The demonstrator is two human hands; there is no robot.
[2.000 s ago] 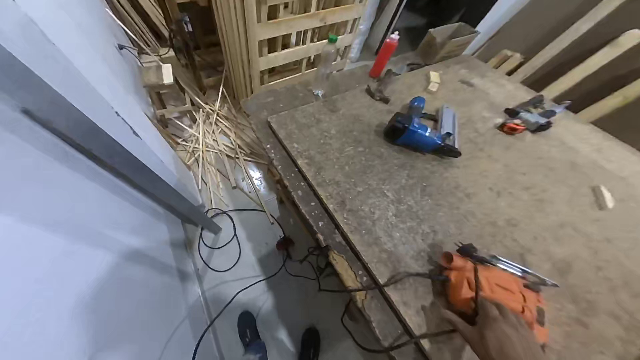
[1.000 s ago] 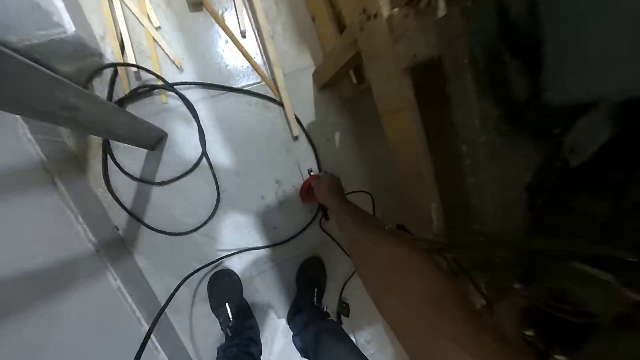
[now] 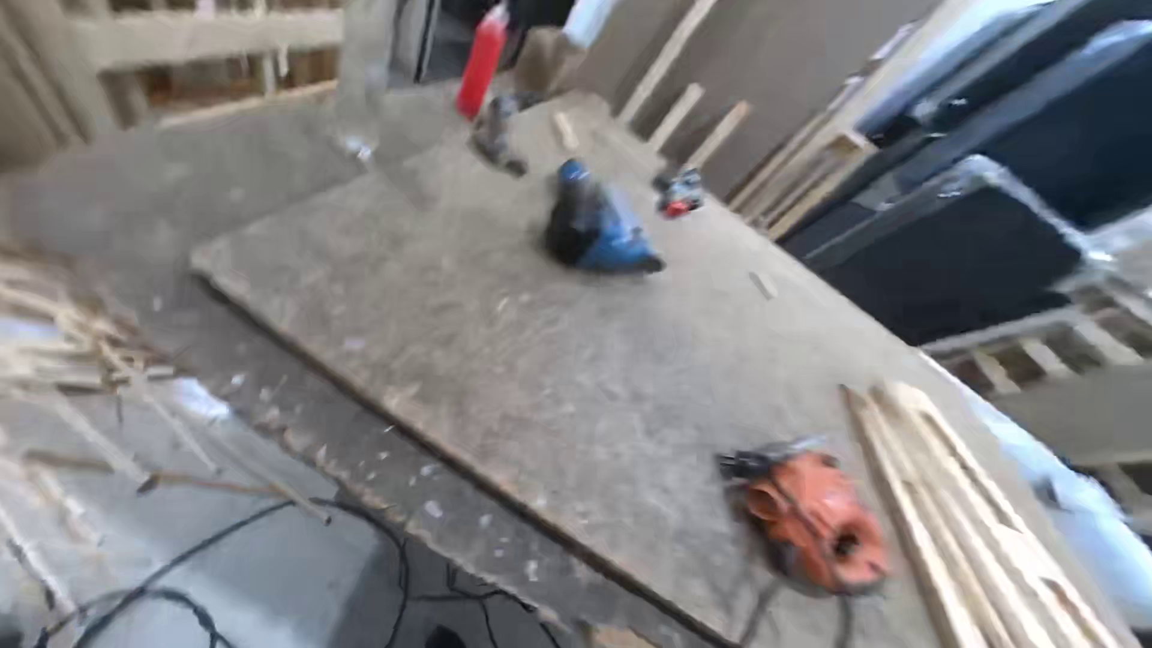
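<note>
Neither of my hands shows in the head view now. An orange corded power tool [image 3: 814, 522] rests on the wooden worktable [image 3: 504, 360] at the lower right, its cord running down past the near edge. A blue and black power tool [image 3: 598, 225] lies farther back, near the middle of the table. Behind it are a darker tool [image 3: 497, 135] and a red bottle [image 3: 483, 63]. A smaller grey and red tool [image 3: 680, 193] sits by the far edge. The picture is blurred, so their exact kinds cannot be told.
Wood strips [image 3: 972, 522] lie along the right side of the table. Loose thin sticks [image 3: 117, 378] and a black cable [image 3: 225, 535] are on the floor at the left. Dark upholstered panels [image 3: 954, 261] stand beyond the table, and wooden slats lean at the back.
The view has swung from the floor up to the tabletop. A hand held a red connector on the cable one second ago; two seconds ago a hand was on the orange tool.
</note>
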